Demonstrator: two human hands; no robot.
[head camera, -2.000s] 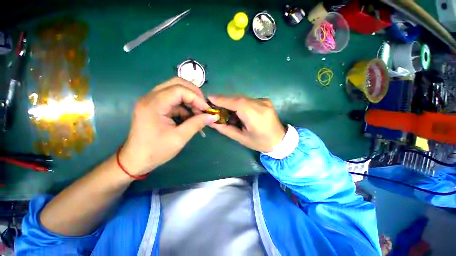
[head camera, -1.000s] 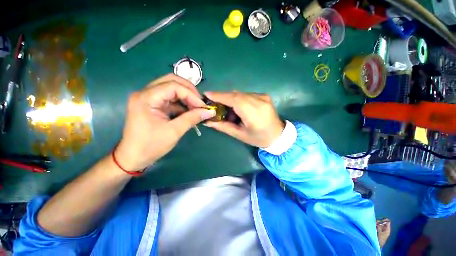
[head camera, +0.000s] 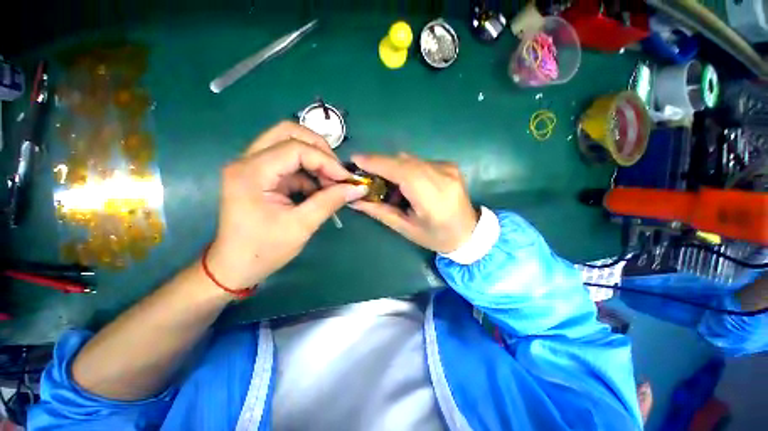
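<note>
My right hand (head camera: 425, 200) holds a small dark round watch body (head camera: 381, 190) with an amber patch inside, between thumb and fingers. My left hand (head camera: 274, 198) pinches at the near edge of that patch with thumb and forefinger; whether it grips the patch or the rim is hidden by the fingertips. A thin light stick-like piece (head camera: 337, 220) shows below the left fingers. A round back cover (head camera: 323, 125), white with a dark rim, lies on the mat just beyond my left hand.
Tweezers (head camera: 263, 57), yellow discs (head camera: 395, 45), a metal parts dish (head camera: 440, 43) and a rubber-band cup (head camera: 546, 52) lie beyond the hands. The amber sheet (head camera: 109, 151) is left. An orange-handled tool (head camera: 690, 209) is right, near another person's sleeve (head camera: 733, 324).
Both hands keep nearly the same hold, with only slight finger movement. The whole view shifts slightly. The other person's arm at the lower right has moved.
</note>
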